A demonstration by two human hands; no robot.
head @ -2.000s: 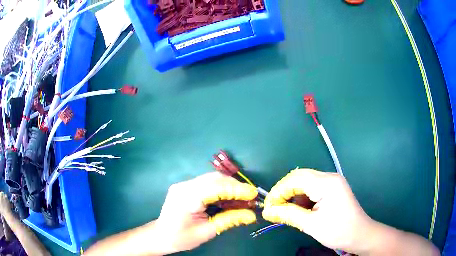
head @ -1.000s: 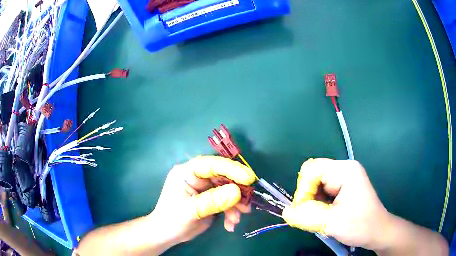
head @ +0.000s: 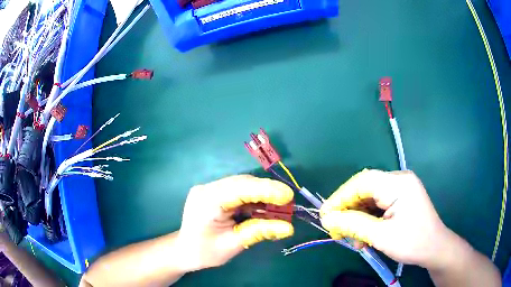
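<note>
My left hand [head: 238, 218], with yellow finger cots, holds a red-brown connector housing [head: 277, 211] between thumb and fingertips. My right hand [head: 375, 216], also with yellow cots, pinches thin lead wires [head: 307, 213] just right of that housing; whether their tips are inside it I cannot tell. A second housing [head: 262, 150] on a yellow and a dark wire lies above my hands. Blue and pink wires [head: 305, 245] stick out below. The sheathed cable [head: 378, 266] runs down to the right, under my right hand.
A small connector plug [head: 385, 89] on a grey cable lies at right. The blue housing bin [head: 252, 21] is at top. A blue harness bin [head: 84, 224] at left holds white cables and black parts; wire ends hang over its rim. Another person's arm [head: 25, 263] shows at lower left.
My left hand has turned the held housing level, and my right hand has come back close to it with the wires. The fitted housing has shifted slightly up and right.
</note>
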